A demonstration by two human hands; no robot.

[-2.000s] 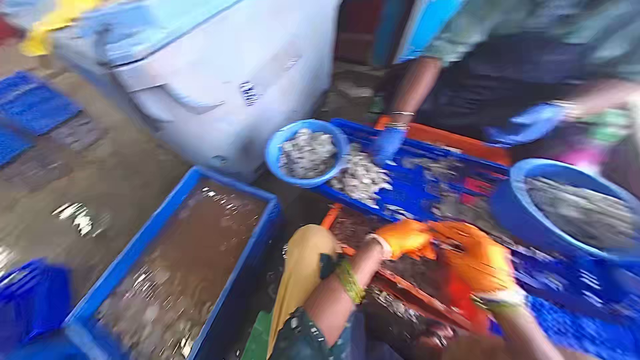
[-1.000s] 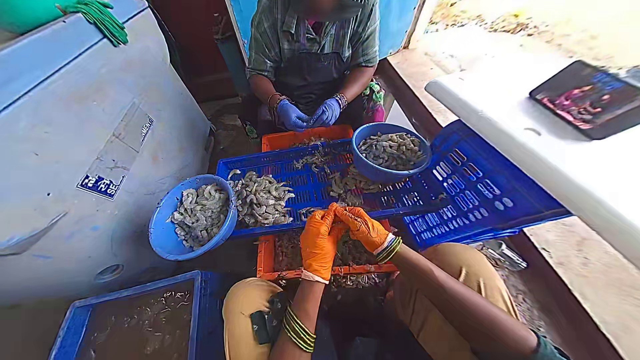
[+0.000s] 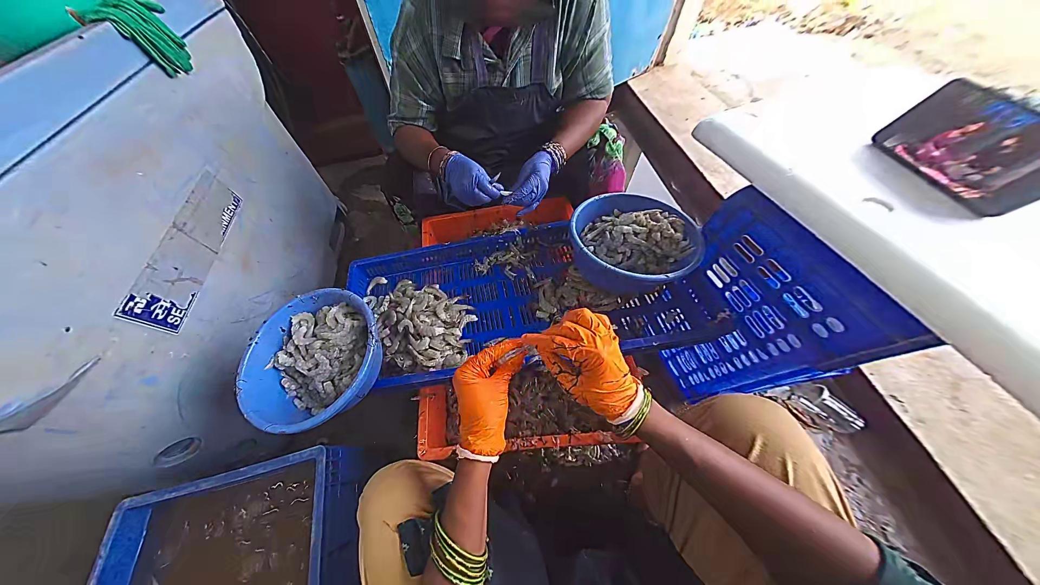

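Observation:
Both my hands wear orange gloves and meet over an orange crate [image 3: 431, 424] of shrimp waste. My left hand [image 3: 485, 398] pinches one end of a small shrimp [image 3: 520, 353]; my right hand [image 3: 587, 361] holds its other end, and the fingers hide part of it. Just beyond lies a blue slatted crate [image 3: 487, 301] bearing a heap of grey shrimp [image 3: 422, 325] and a smaller pile [image 3: 573, 294]. A blue bowl of peeled-looking shrimp [image 3: 318, 357] is at the left, and another blue bowl of shrimp [image 3: 638, 241] stands on the crate at the right.
Opposite me sits a person in an apron, whose blue-gloved hands [image 3: 500, 183] hold something small above another orange crate [image 3: 455, 229]. A blue tub of murky water [image 3: 122, 520] is at lower left, beside a large white chest [image 3: 81, 244]. A white slab [image 3: 812, 154] juts in from the right.
The view has swung strongly since the earliest frame. The co-worker's hands, one of them at the shrimp heap then, are together now. My hands remain close together over the orange crate.

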